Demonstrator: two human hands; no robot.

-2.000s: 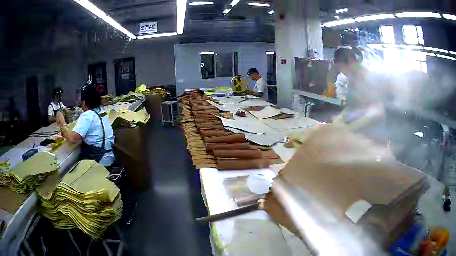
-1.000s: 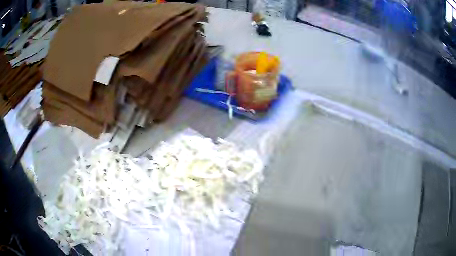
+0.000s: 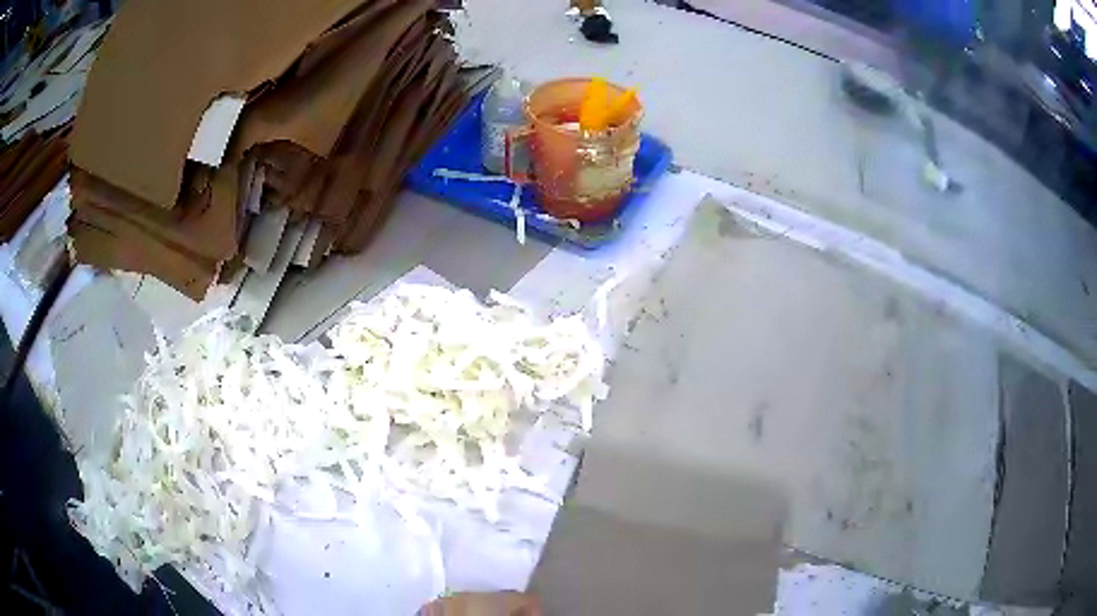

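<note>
A tangled heap of white to cream strips lies left of centre, partly on a smooth white paper sheet. A small plain grey-brown board lies at the lower centre, over the edge of the large pale grey base board. A bit of a hand, seemingly my left hand, shows at the bottom edge, beside the small board's left corner. It is cut off by the frame, so its grip is hidden. My right hand is out of the picture.
Brown leather panels are stacked unevenly at upper left, with a small white label. An orange mug holding a yellow-orange piece and a clear bottle stand on a blue tray. A blurred thin tool lies at upper right.
The view has turned down from the workshop to the tabletop, then shifted slightly, so things sit higher and further left. A bit of hand has appeared at the bottom edge.
</note>
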